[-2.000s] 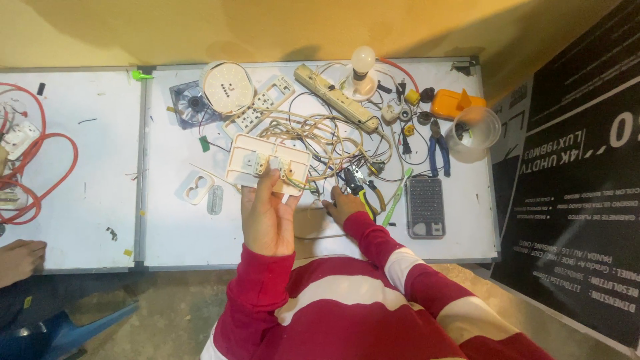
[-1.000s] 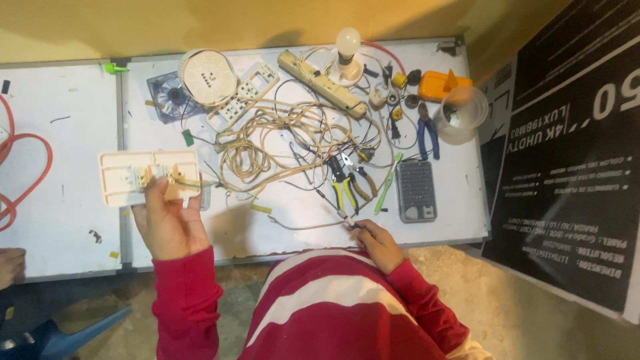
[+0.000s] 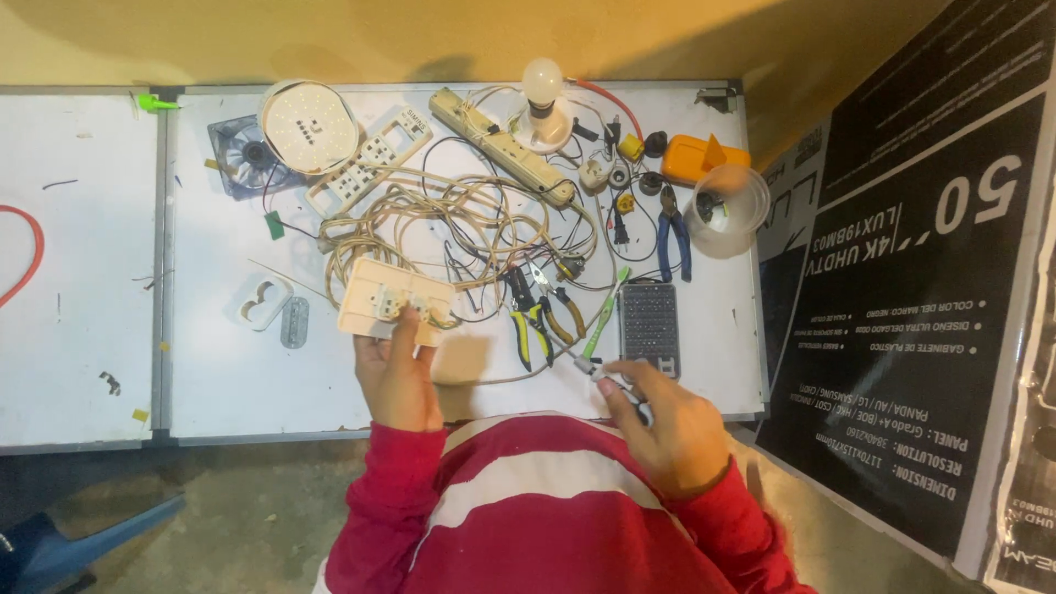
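Observation:
My left hand (image 3: 400, 375) holds up a cream plastic wall plate (image 3: 363, 309), its back with terminals and wires facing me, thumb on the terminals. In my right hand (image 3: 672, 421) is a screwdriver (image 3: 590, 367) with a grey and black handle, its shaft pointing up and left. Near its tip lie yellow-and-black wire strippers (image 3: 528, 330), brown-handled pliers (image 3: 563, 313) and a green toothbrush-like tool (image 3: 606, 313). A tangle of beige cable (image 3: 445, 206) spreads behind the plate, and one cable runs along the table between my hands.
Farther back are a cooling fan (image 3: 247, 153), a round LED panel (image 3: 309, 128), power strips (image 3: 503, 148) and a light bulb (image 3: 542, 81) in a holder. To the right are blue pliers (image 3: 676, 239), a black case (image 3: 648, 326), a plastic tub (image 3: 738, 210) and a large box (image 3: 899, 330).
The screwdriver now shows raised in my right hand, which was low at the table edge a second ago. My left hand still holds the wall plate, now nearer the cables than a second ago.

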